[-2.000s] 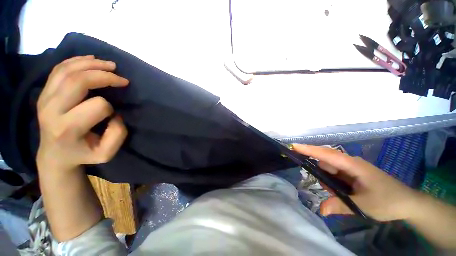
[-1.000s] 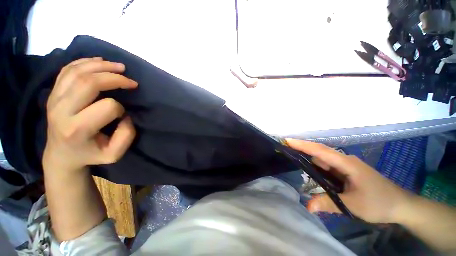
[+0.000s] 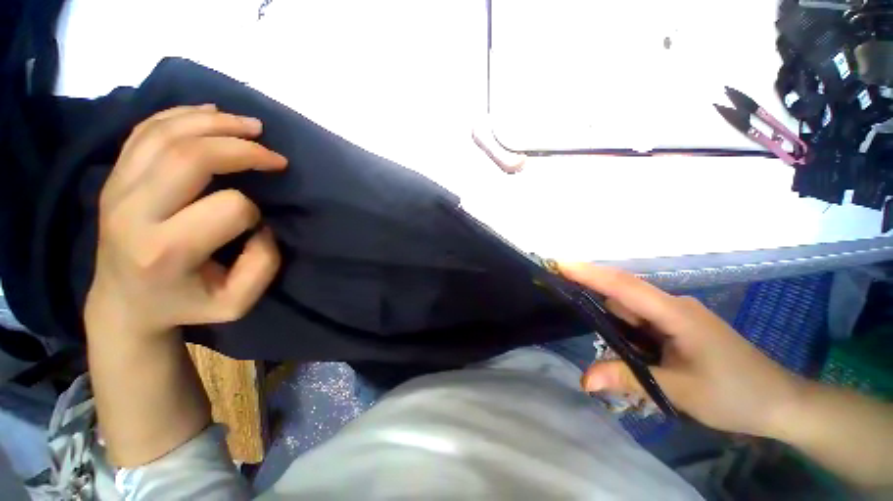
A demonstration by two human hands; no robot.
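Note:
A black garment piece (image 3: pixel 392 254) lies over the white table's front edge and towards my lap. My left hand (image 3: pixel 186 220) rests on its left part, with the fingers curled and the thumb near the index finger, pressing or pinching the cloth. My right hand (image 3: pixel 666 342) holds the black handles of the fabric shears (image 3: pixel 597 311) at the cloth's right end. The blades point up and left along the slanting cloth edge, and a brass-coloured screw shows near my fingertips. How far the blades are open cannot be told.
Pink-handled thread snips (image 3: pixel 766 125) lie on the white table (image 3: pixel 627 205) beside a heap of small black labels (image 3: pixel 850 108) with white marks. A machine bed plate (image 3: pixel 597 78) is behind the cloth. A wooden plank (image 3: pixel 230 396) and a blue basket (image 3: pixel 783 323) are below.
The right hand and shears have moved slightly left and up along the cloth edge. The left hand keeps its place on the cloth. The whole view has shifted a little.

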